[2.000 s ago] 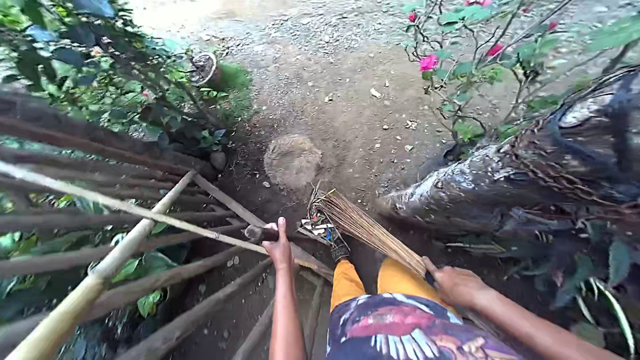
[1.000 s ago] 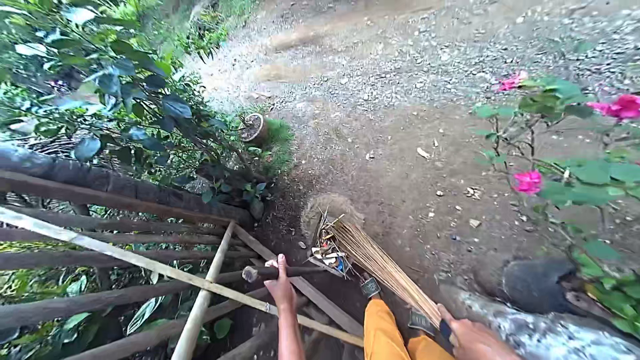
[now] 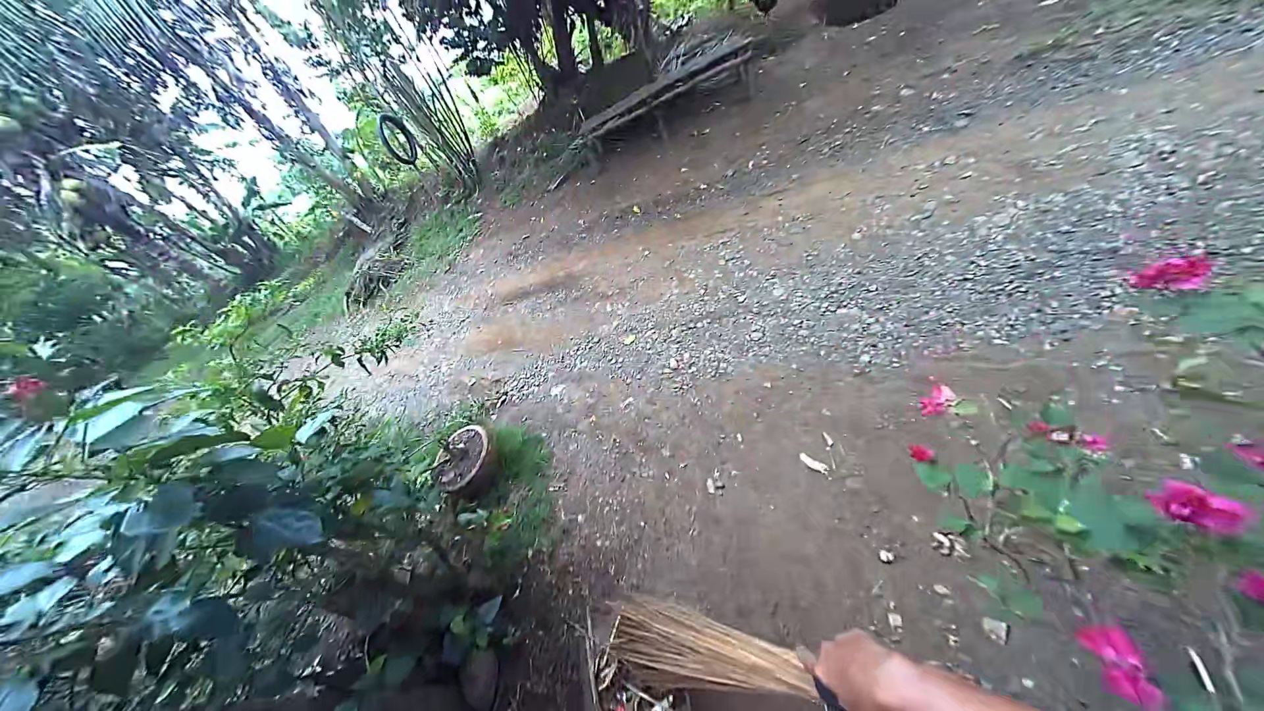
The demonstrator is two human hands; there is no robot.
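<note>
At the bottom right of the view, my right hand [image 3: 857, 670] is closed around the bound, dark end of a stick broom [image 3: 706, 652]. The broom's thin tan bristles fan out to the left, low over the dirt. Small mixed litter [image 3: 637, 696] lies at the bristle tips, cut off by the bottom edge. What carries the litter is mostly out of frame. My left hand is outside the view.
Leafy shrubs [image 3: 247, 533] fill the lower left beside a round plant pot [image 3: 464, 460]. Pink-flowered plants [image 3: 1066, 494] stand at the right. A gravel track [image 3: 790, 296] crosses ahead, with a low wooden bench [image 3: 667, 91] beyond it and a hanging tire [image 3: 398, 139].
The view has tilted up toward the track, so my left hand, my legs and the wooden railing have left it. My right hand still holds the broom.
</note>
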